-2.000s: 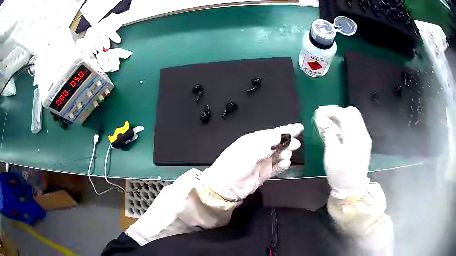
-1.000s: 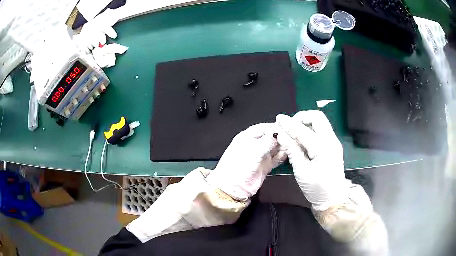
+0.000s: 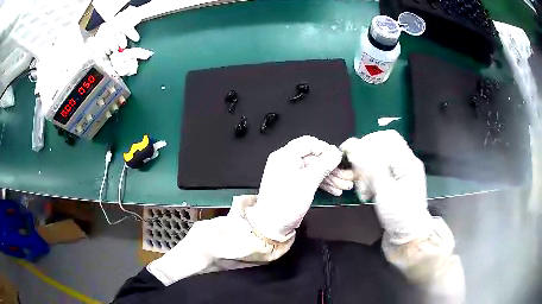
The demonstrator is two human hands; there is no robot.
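My left hand (image 3: 303, 178), in a white glove, is at the front right of a flat black foam pad (image 3: 208, 160). My right hand (image 3: 389, 172), also gloved, meets it fingertip to fingertip. A small dark earbud (image 3: 344, 160) is pinched between the fingers of both hands and is mostly hidden by them. Four-like spacing is seen on the pad: several glossy black earbuds (image 3: 269, 122) lie apart on it. A white scrap (image 3: 388, 121) lies on the green mat beyond my right hand.
A white bottle (image 3: 378, 53) with its cap open stands behind the pad's right corner. A second foam pad (image 3: 431, 130) with small black parts is at the right. A power supply (image 3: 89, 101), a yellow-and-black item (image 3: 141, 152) and white leads (image 3: 120, 187) are at the left.
My right hand has come left to meet my left hand at the earbud. The white scrap now lies on the mat, where it did not show in the oldest frame.
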